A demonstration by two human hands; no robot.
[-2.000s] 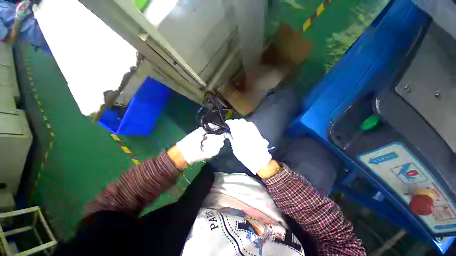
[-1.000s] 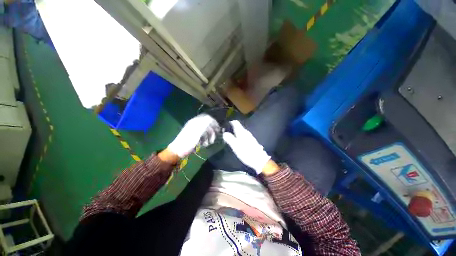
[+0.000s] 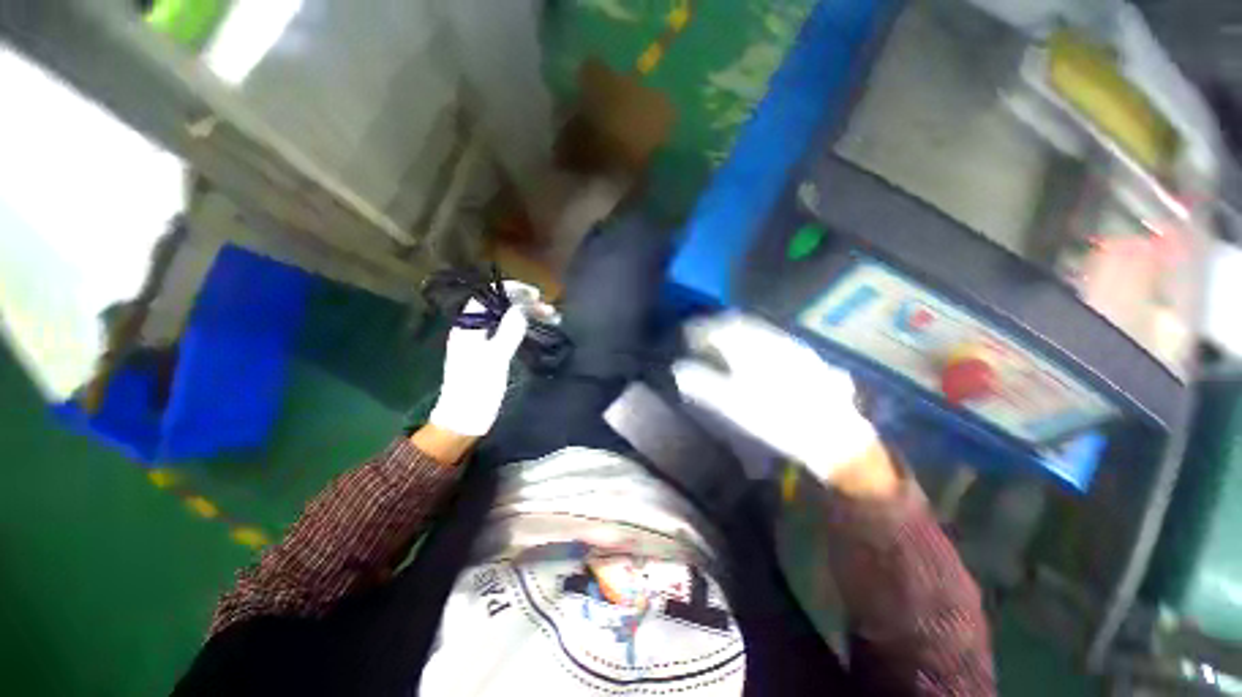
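Note:
My left hand (image 3: 477, 365), in a white glove, is closed around a bundle of black adapter cable (image 3: 542, 343) at the centre left, above my lap. Loops of the cable stick out on both sides of the fingers. My right hand (image 3: 770, 388), also in a white glove, is blurred in front of the blue-framed press. Its fingers point left, and whether it holds anything cannot be told. A dark grey flat piece (image 3: 657, 433) lies just below and left of my right hand, over my lap; its nature is unclear.
The press control panel (image 3: 872, 306) with a red emergency stop (image 3: 968, 380) and a green button (image 3: 806, 242) is at the right. A yellowish nest (image 3: 1110, 102) is at the upper right. A blue bin (image 3: 239, 357) is at the left, and a cardboard box (image 3: 620, 120) at upper centre.
The view has swung right, showing more of the press. My hands have moved apart: the left keeps the cable bundle, the right has let go and moved right toward the press.

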